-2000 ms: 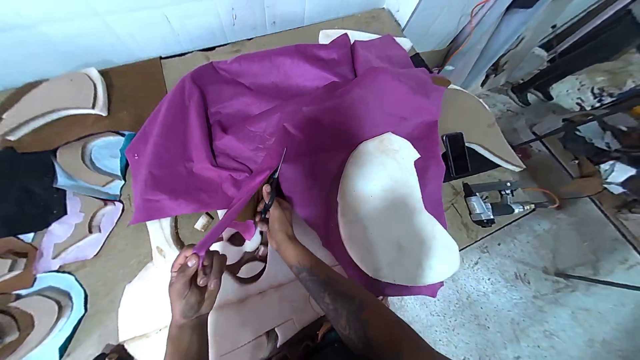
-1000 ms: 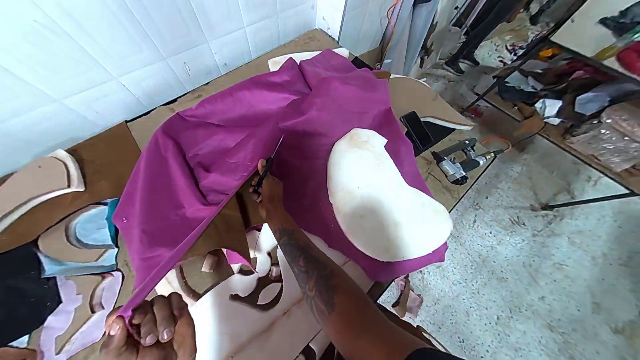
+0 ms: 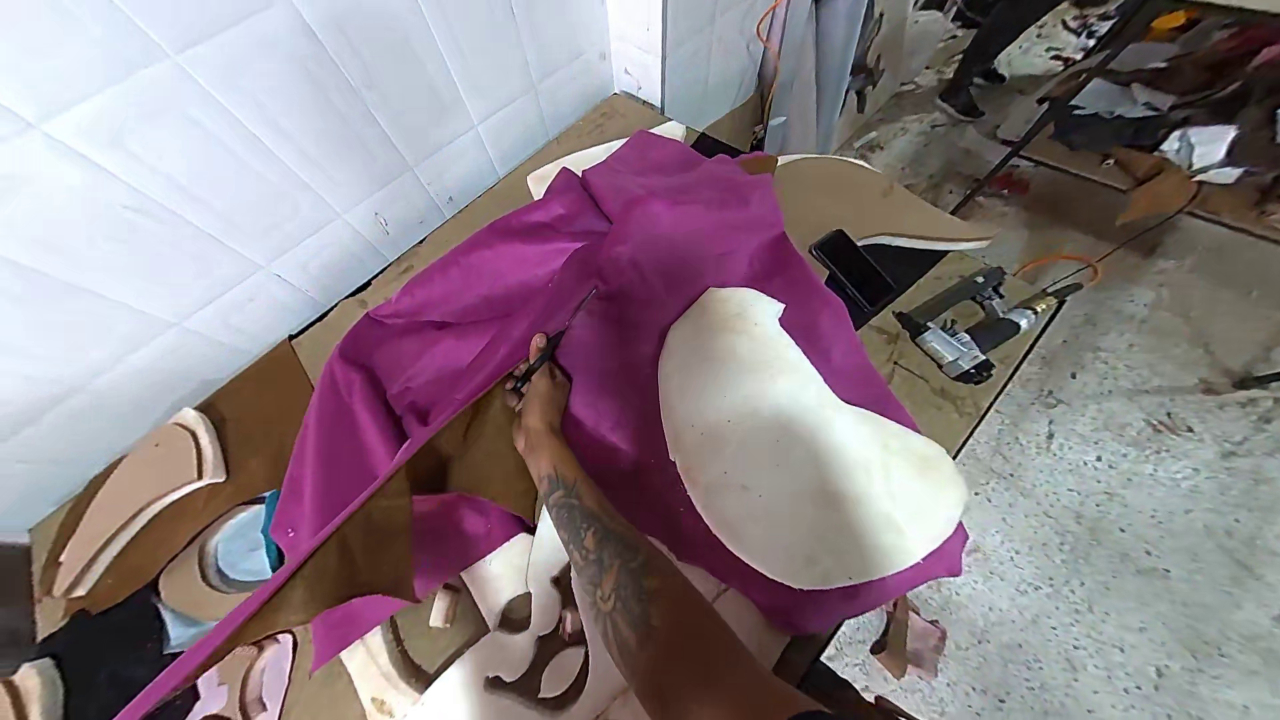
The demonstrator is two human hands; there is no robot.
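Note:
A large magenta sheet [image 3: 690, 230], leather or fabric, lies folded and wrinkled across the work table. My right hand [image 3: 540, 395], on the tattooed arm, holds black-handled scissors [image 3: 548, 355] at the sheet's cut edge, with the blades pointing up and right into the material. The cut separates a long left portion [image 3: 370, 400], whose edge stretches taut toward the lower left corner. My left hand is out of view. A cream, kidney-shaped padding piece [image 3: 790, 450] rests on the right part of the sheet.
A pneumatic stapler [image 3: 955, 325] with an orange hose and a black phone [image 3: 852, 270] lie on the table's right side. Cut foam-backed pieces [image 3: 140, 500] and cream offcuts [image 3: 500, 640] cover the left and near side. A tiled wall [image 3: 300, 130] borders the far edge. A person's leg [image 3: 1000, 50] shows at upper right.
My left hand, which held the sheet's edge at lower left, has left the view. The cut strip has been drawn farther down and left, and the gap beside the scissors is wider.

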